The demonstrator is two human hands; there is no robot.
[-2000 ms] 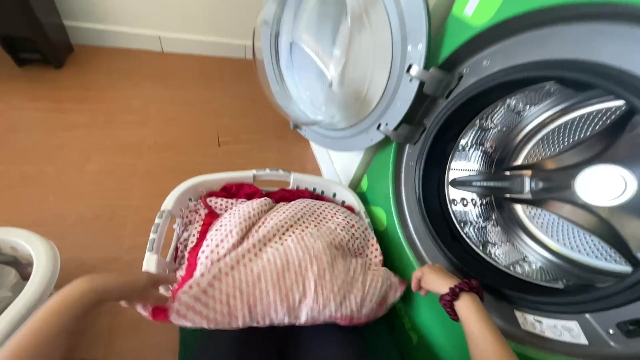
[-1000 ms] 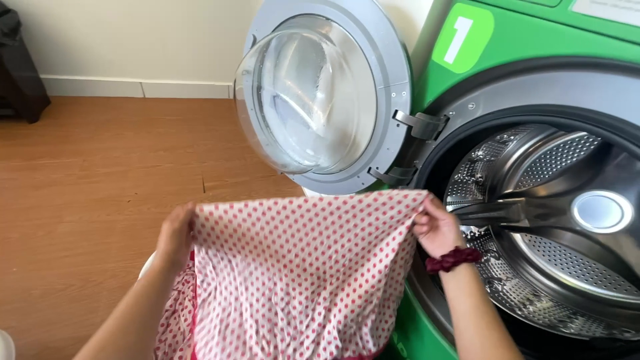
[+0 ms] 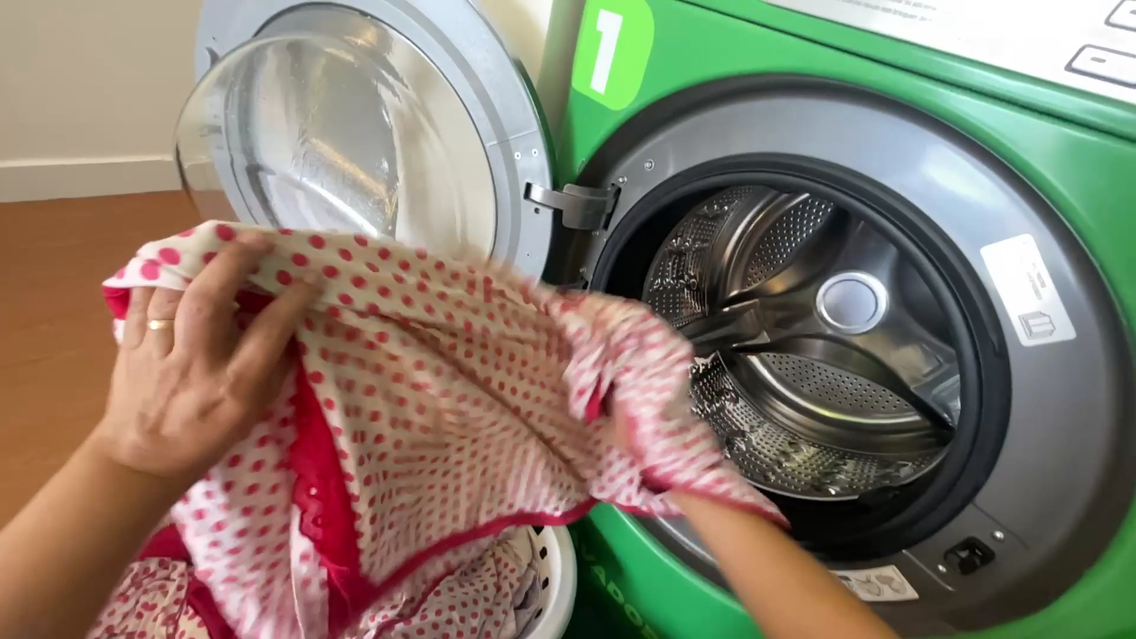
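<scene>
A white cloth with red polka dots and a red border [image 3: 444, 390] is stretched between my hands, above a white plastic laundry basket [image 3: 557, 577]. My left hand [image 3: 200, 355], with a ring on one finger, grips its upper left part. Folds of the cloth cover most of my right hand [image 3: 635, 444], whose fingers are hidden; the cloth bunches around it in front of the drum opening. More dotted fabric [image 3: 479, 586] lies in the basket. The metal drum [image 3: 825, 399] of the front-loading washing machine shows no laundry in its visible part.
The machine's round glass door [image 3: 355, 142] stands open to the left on its hinge [image 3: 581, 204]. The green machine front [image 3: 692, 44] rises behind the basket. Wooden floor [image 3: 71, 337] and a pale wall [image 3: 89, 80] are at the left.
The cloth, lying over the basket two seconds ago, was held up by both hands one second ago. It now lies bunched over my right hand. The view has moved closer to the machine.
</scene>
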